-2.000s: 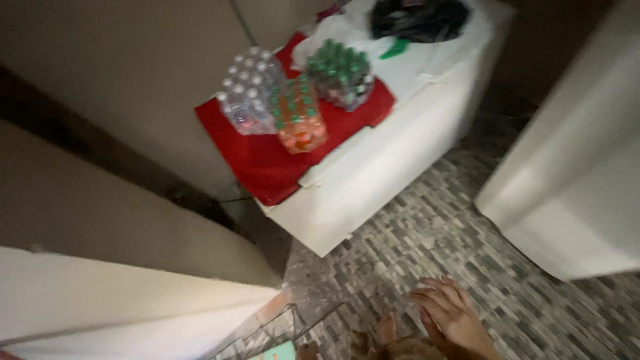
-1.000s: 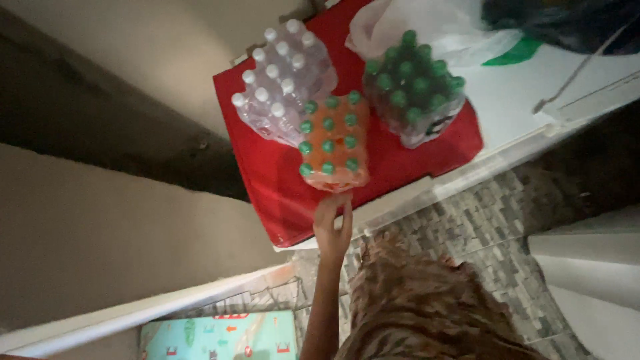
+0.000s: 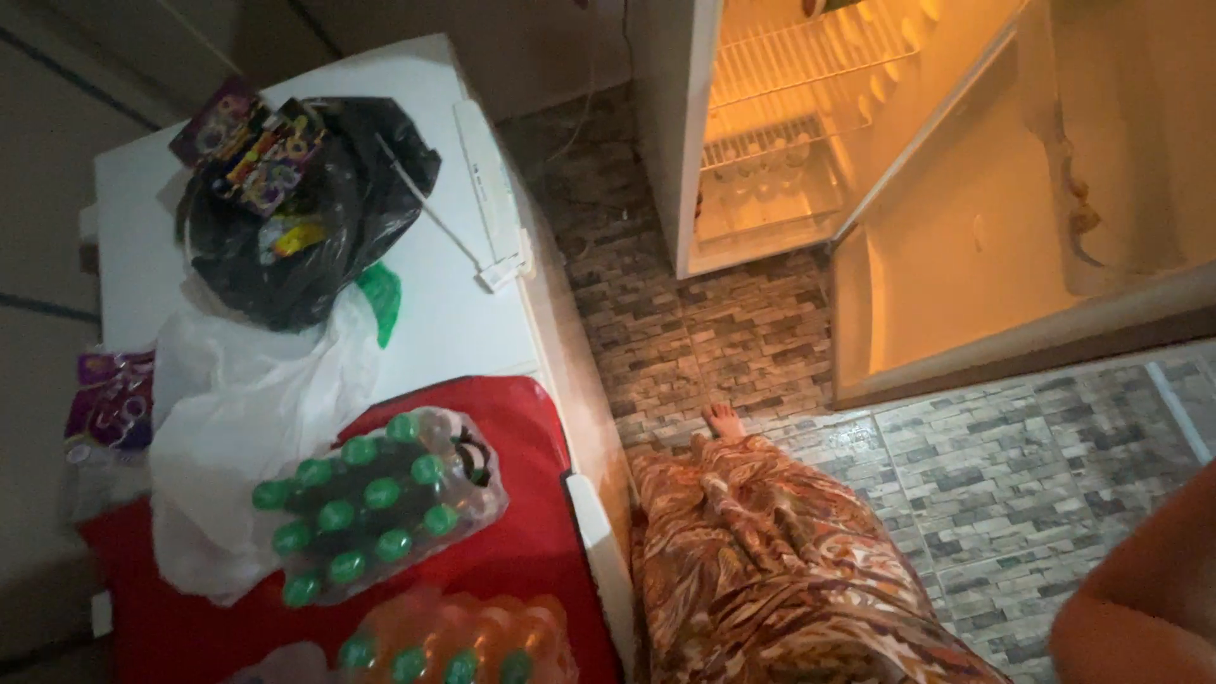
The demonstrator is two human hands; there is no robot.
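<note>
Neither my left hand nor my right hand shows; only part of a bare arm enters at the lower right edge. A shrink-wrapped pack of dark bottles with green caps (image 3: 366, 513) lies on a red cloth (image 3: 513, 427) over a white chest-type appliance (image 3: 475, 347). Below it, a wrapped pack of orange bottles with green caps (image 3: 475, 636) is cut off by the bottom edge. At the right, a refrigerator (image 3: 660, 142) stands with its door (image 3: 959, 247) swung out and its inside lit orange. Wire shelves (image 3: 807, 71) and a clear lower drawer (image 3: 774, 190) show inside.
A black plastic bag (image 3: 380, 190) with colourful packets and a white plastic bag (image 3: 247, 408) rest on the white top. A purple packet (image 3: 112, 404) is at the left edge. My bare foot (image 3: 725, 421) is on the tiled floor (image 3: 722, 332), between the appliance and the refrigerator door.
The view has turned right. A second ago my hand was at the near end of the orange bottle pack; now no hand shows there. The refrigerator's lit inside has come into view.
</note>
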